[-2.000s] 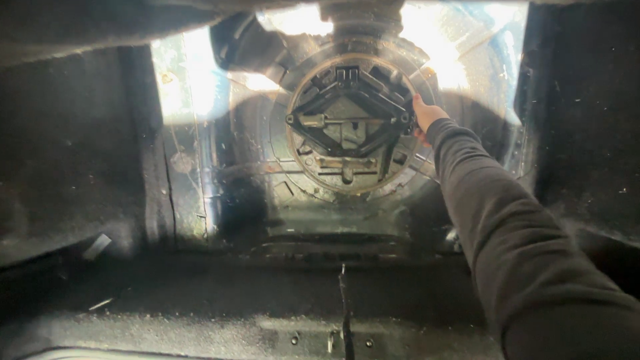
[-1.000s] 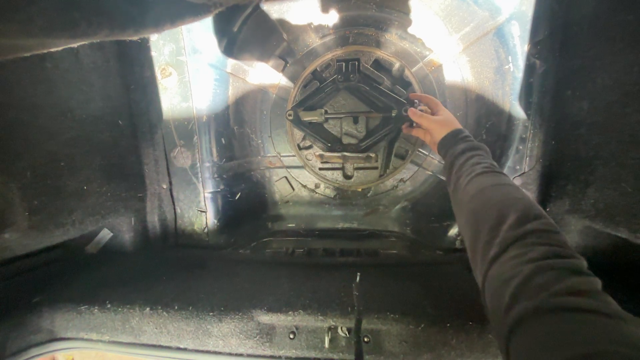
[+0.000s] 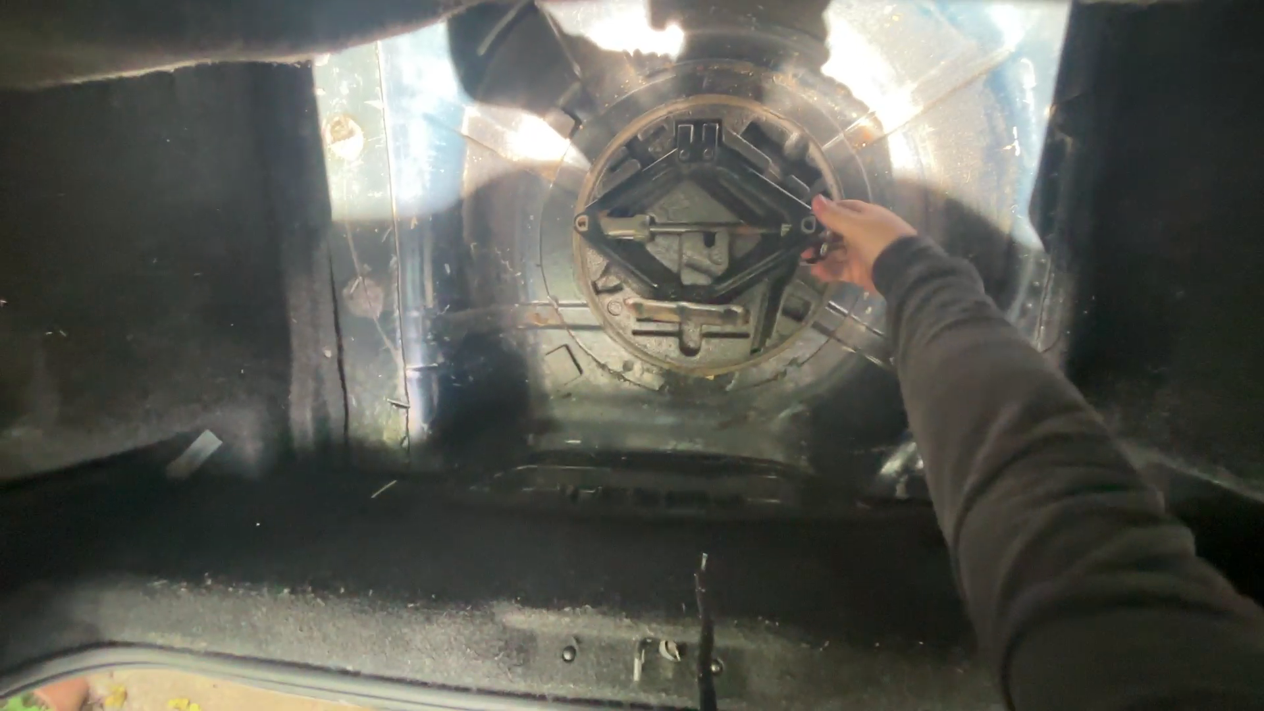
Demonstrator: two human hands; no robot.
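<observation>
A black scissor jack lies diamond-shaped in a round foam tool holder in the spare-wheel well of a car boot. Its threaded screw runs across the middle. My right hand, in a dark grey sleeve, has thumb and fingers around the jack's right-hand end joint. Below the jack, a metal bracket-like piece sits in a recess of the holder. The jack hides part of the holder. My left hand is out of view.
Bare metal of the wheel well surrounds the holder, with bright glare at the top. Dark carpeted trim rises at both sides. Nearer is the boot sill with a latch striker and a dark upright cord or strip. A rubber seal edges the opening.
My right hand has gone from the outer right edge of the jack to a grip on its end joint, thumb on top. The jack still lies in the holder.
</observation>
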